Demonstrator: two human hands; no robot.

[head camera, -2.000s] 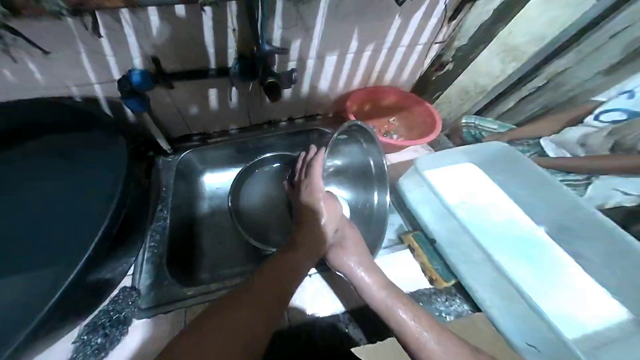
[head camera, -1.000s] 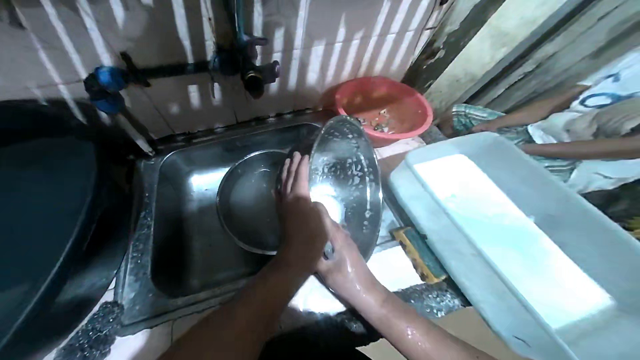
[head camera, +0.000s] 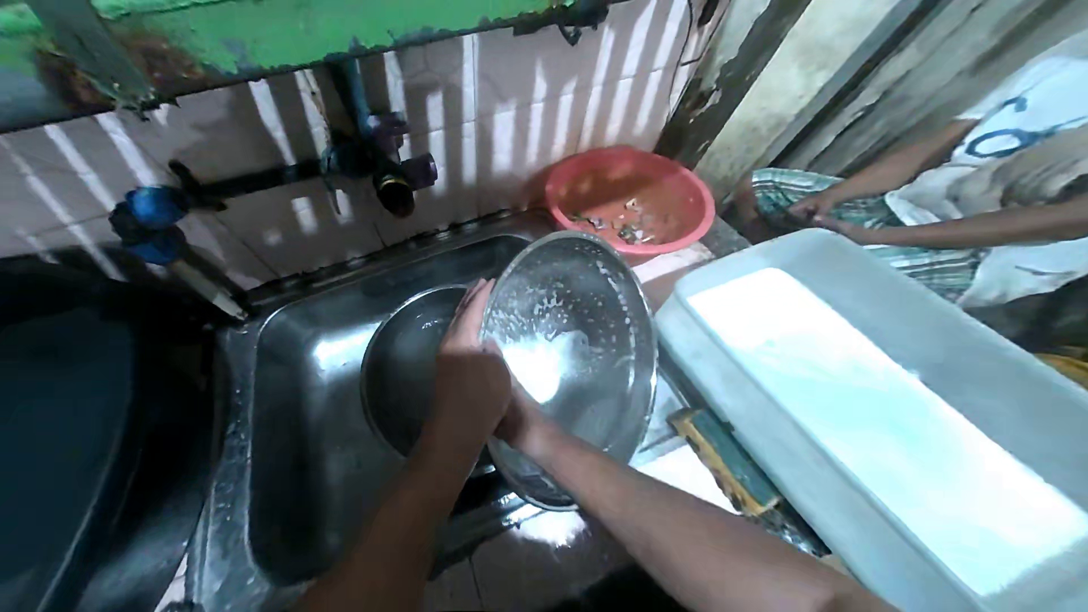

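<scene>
A wet metal bowl is tilted on its side at the right edge of the stainless steel sink. My left hand grips the bowl's left rim, fingers pointing up along it. Just below and to the right, my right hand is against the bowl's lower left part, its fingers mostly hidden, so its hold is unclear. Behind my left hand a second round metal bowl with water in it lies in the sink. Drops and suds cling to the inside of the tilted bowl.
A red plastic basin with scraps stands behind the sink. Right of it is a large pale plastic tub, beside a scouring sponge. A dark tub is at left, taps above. A person sits at right.
The tilted bowl has turned so that more of its inside faces me. My hands remain at its left side. The view has shifted, showing a green ledge at the top.
</scene>
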